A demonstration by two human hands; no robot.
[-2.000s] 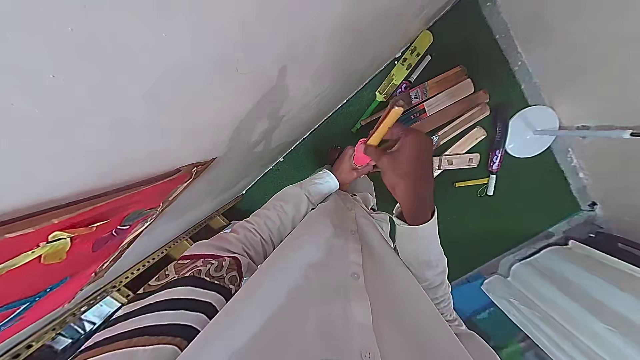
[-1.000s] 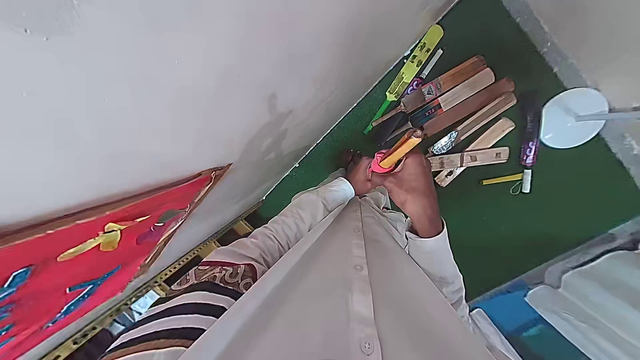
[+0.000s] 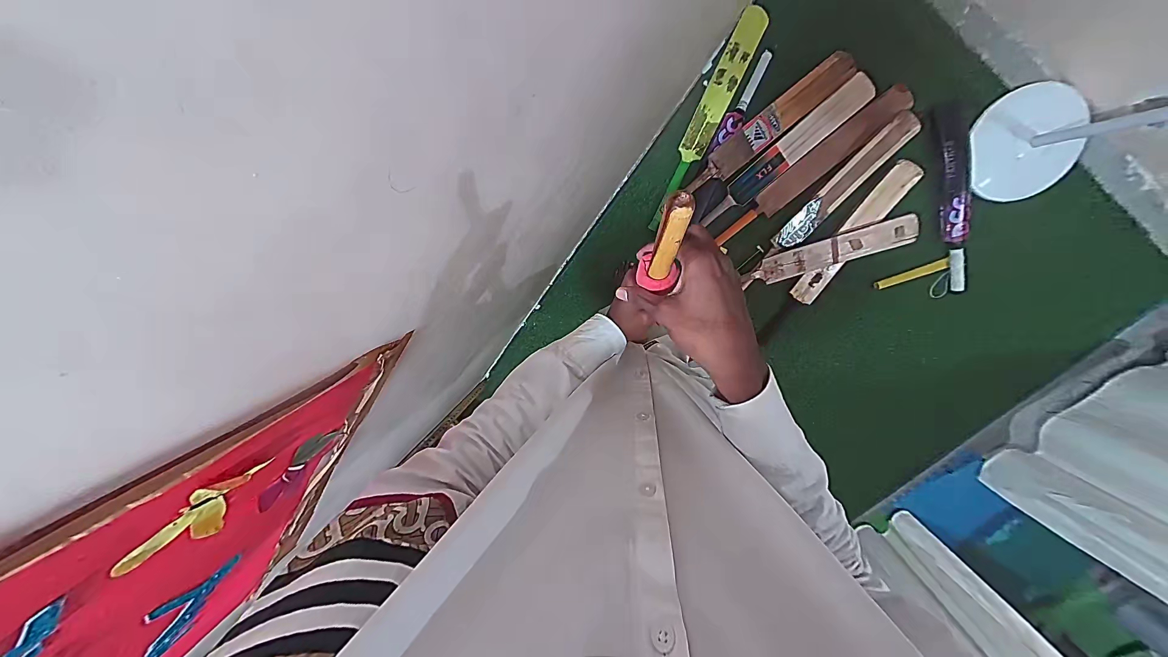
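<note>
Both my hands meet in front of my shirt. My right hand [image 3: 707,306] wraps a pink grip [image 3: 659,272] around a yellow wooden handle [image 3: 672,235], whose worn brown end points up at the camera. Pressed close beside it is my left hand [image 3: 630,306], partly hidden behind the right; its thumb tip touches the pink grip. The rest of the handled piece is out of sight below the hands. Past my hands several cricket bats lie on green carpet, among them a yellow-green one [image 3: 725,87], a brown one [image 3: 835,151] and a short pale one [image 3: 844,251].
A dark bat [image 3: 954,182] and a yellow stick [image 3: 912,273] lie at the right, near a white round disc on a pole [image 3: 1013,164]. A pale wall [image 3: 274,182] runs along the left, with a red framed board [image 3: 228,529]. White corrugated sheets [image 3: 1095,484] are lower right.
The yellow handle with the pink grip stands more end-on to the camera than two seconds ago. My right hand has come lower around the grip, beside the left.
</note>
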